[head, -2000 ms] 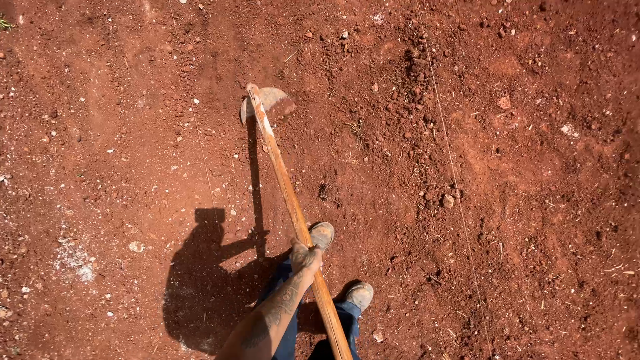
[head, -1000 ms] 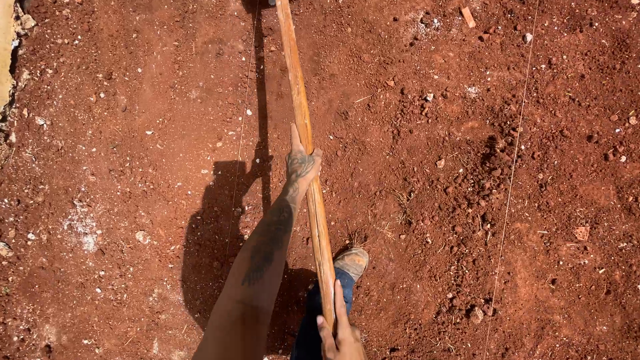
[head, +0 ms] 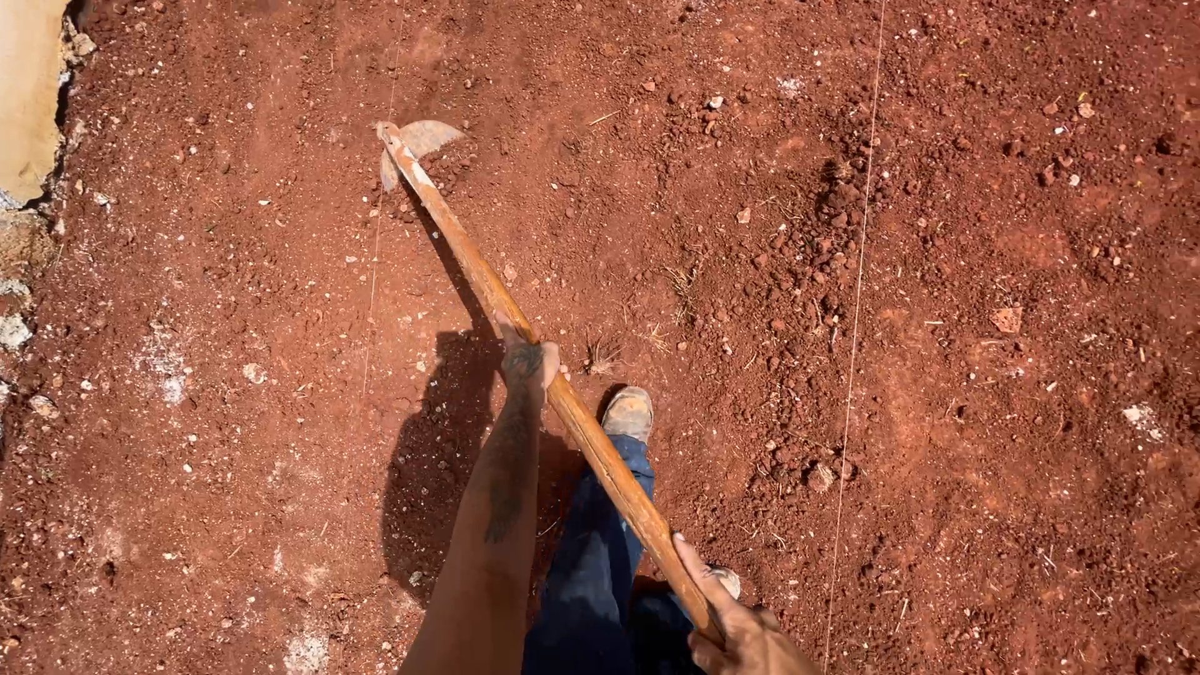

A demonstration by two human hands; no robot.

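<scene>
A hoe with a long wooden handle slants from the lower right to the upper left. Its curved metal blade rests at the reddish soil, beside a thin taut string on the left. My left hand is wrapped around the middle of the handle. Near the handle's lower end, my right hand grips the wood, its index finger lying along it. Part of the blade is hidden behind the handle's head.
Another string runs lengthwise on the right, over loose clods. A pale concrete edge stands at the upper left. My boot is just below a dry grass tuft. Small stones are scattered around.
One second ago the hoe's blade was mostly beyond the top edge; now it is fully in view, down at the soil on the left. My right hand, out of view two seconds ago, is on the handle.
</scene>
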